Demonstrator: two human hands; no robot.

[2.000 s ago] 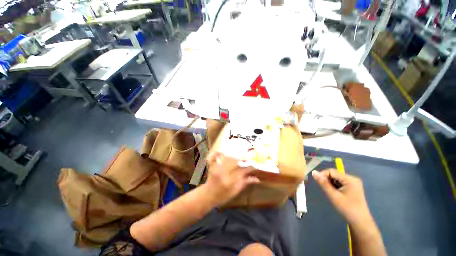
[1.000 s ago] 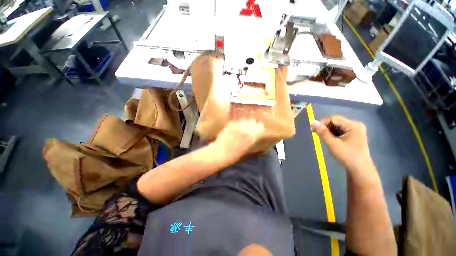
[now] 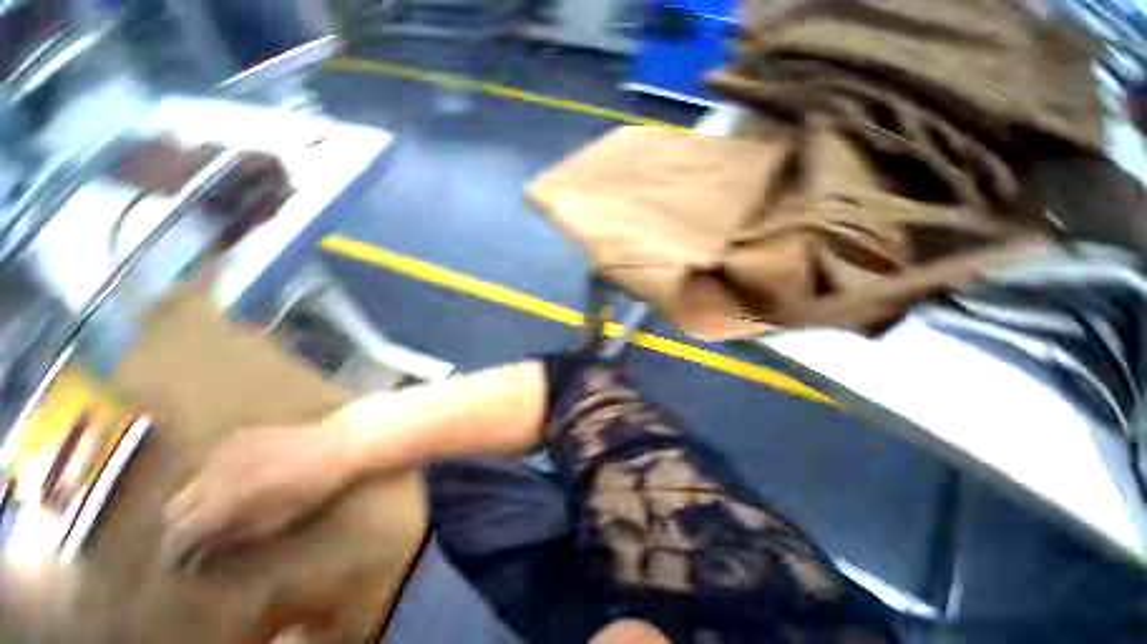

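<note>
The picture is strongly blurred. My right hand (image 3: 258, 493) lies on the tan bag body (image 3: 233, 371) at the lower left, with its fingers curled. A small dark spot shows at its fingertips; whether it is a held tool cannot be told. The bag spreads across my lap beside the yellow-orange and white clamp frame (image 3: 66, 434) at the left edge. A skin-coloured blur at the lower left corner may be my left hand, but its shape and hold cannot be made out.
A heap of tan bags (image 3: 881, 164) lies on the white side table (image 3: 906, 390) at the right. Brown pieces (image 3: 245, 195) lie on the white machine table (image 3: 359, 149) at upper left. A blue container (image 3: 683, 48) stands behind. Yellow lines cross the grey floor between the tables.
The view has swung right, bringing the side table and its bag heap into sight. My right hand has moved from the air beside the machine onto the bag. The left-side bag heap is out of view.
</note>
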